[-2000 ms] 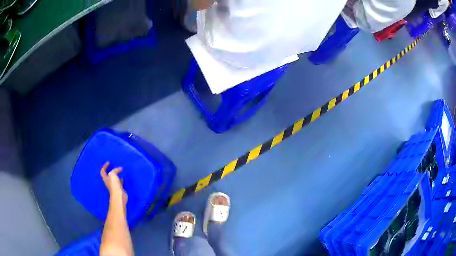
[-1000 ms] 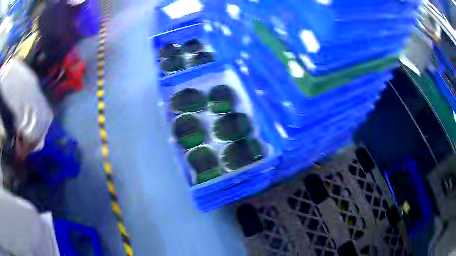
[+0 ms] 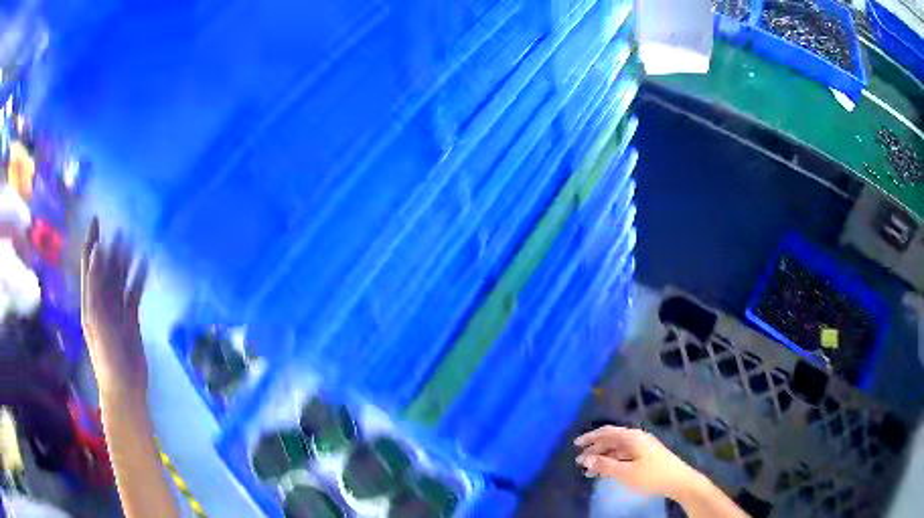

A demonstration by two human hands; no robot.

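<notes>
A tall stack of blue crates (image 3: 405,202) fills the middle of the view, blurred, with one green crate (image 3: 496,314) among the blue ones. My left hand (image 3: 113,293) is raised at the left of the stack, fingers spread, empty. My right hand (image 3: 626,457) is low at the right of the stack, empty, with its fingers loosely bent. Neither hand clearly touches the stack. Below the stack, an open blue crate (image 3: 243,467) holds several green housings (image 3: 373,469) with dark panels on a white liner.
Dark and grey lattice pallets (image 3: 699,405) lie at lower right, with a blue tray of small dark parts (image 3: 816,304). A green bench top (image 3: 780,106) carries a blue parts bin (image 3: 811,35) at upper right. Yellow-black tape (image 3: 180,481) and blurred people are at left.
The view has swung from the stools and floor to the crate stack, which is now much closer. Both hands have come into view since one second ago; a hand over a stool showed earlier.
</notes>
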